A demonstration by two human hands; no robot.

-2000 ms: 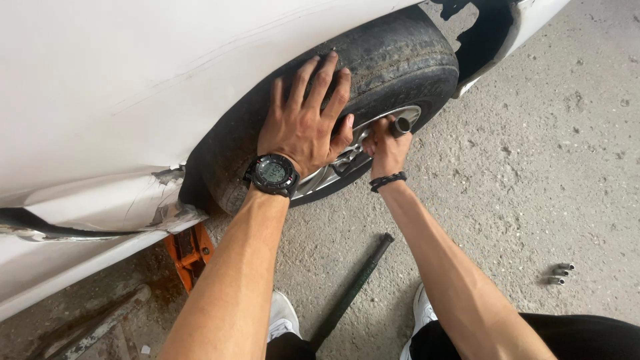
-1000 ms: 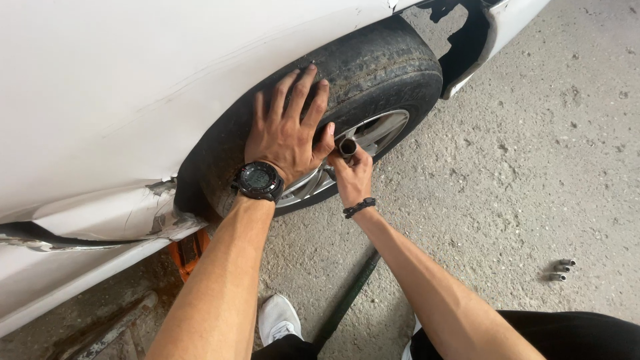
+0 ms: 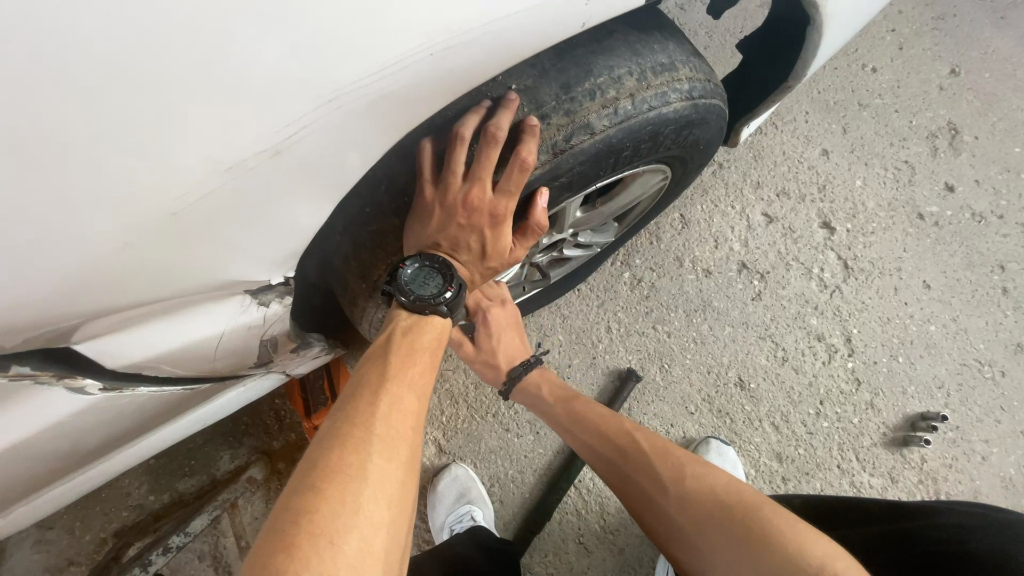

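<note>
My left hand (image 3: 476, 192), with a black digital watch (image 3: 426, 282) at the wrist, lies spread against the tread of a worn car tire (image 3: 632, 80). Below it, my right hand (image 3: 492, 332) is at the lower left rim of the alloy wheel (image 3: 596, 220), its fingers curled and partly hidden behind the left wrist. A small dark bit of something shows by its thumb, but what it holds cannot be made out. The wheel sits in the arch of a white car (image 3: 200, 120) with a damaged sill.
An orange jack (image 3: 320, 394) stands under the sill. A dark metal bar (image 3: 576, 464) lies on the concrete between my white shoes (image 3: 460, 500). Several lug nuts (image 3: 924, 430) lie on the ground at the right. A rusty metal frame (image 3: 196, 520) is at the lower left.
My right hand has moved down and left along the wheel; the dark socket-like end seen in it earlier no longer shows. My left hand stays on the tire.
</note>
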